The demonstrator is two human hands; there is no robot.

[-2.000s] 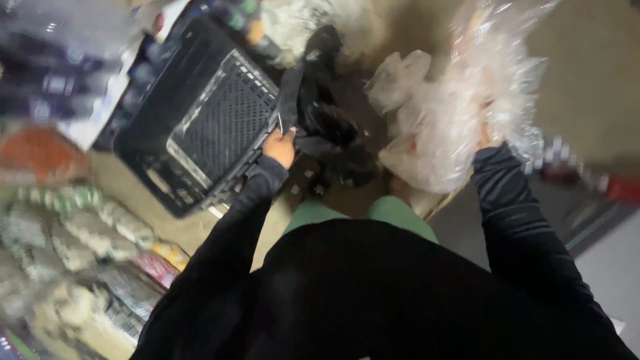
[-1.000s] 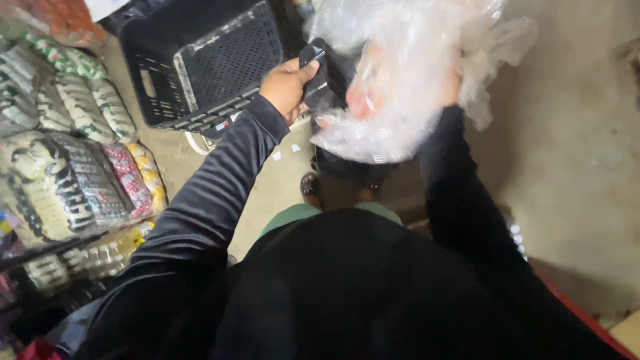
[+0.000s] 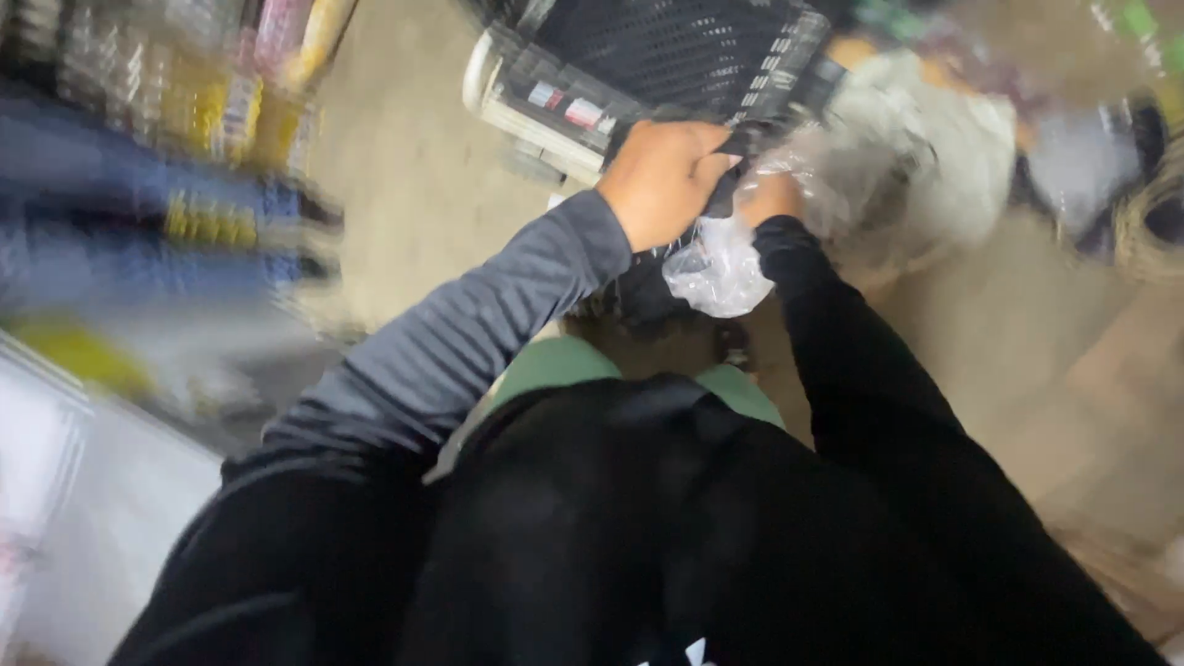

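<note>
My left hand [image 3: 664, 183] is closed on the edge of a black plastic bag [image 3: 652, 287], which hangs below it. Close beside it on the right, my right hand [image 3: 772, 198] is at a clear plastic bag [image 3: 720, 268] and is partly covered by the film, its fingers blurred. The clear plastic spreads below and to the right of that hand. Just beyond both hands stands a black plastic crate [image 3: 647, 46] with slotted walls. Whether the right fingers grip only the clear film or also the black bag, I cannot tell.
Blurred packaged goods [image 3: 231, 120] line the left side, with a white panel [image 3: 83, 490] at the lower left. A whitish sack [image 3: 962, 139] lies right of the crate. Concrete floor [image 3: 398, 166] shows between the goods and the crate. A coil of rope-like material [image 3: 1147, 222] is at the right edge.
My right hand, far from the left two seconds ago, is now close beside it with the clear plastic. The clear plastic hangs lower and looks more gathered. The view has swung strongly.
</note>
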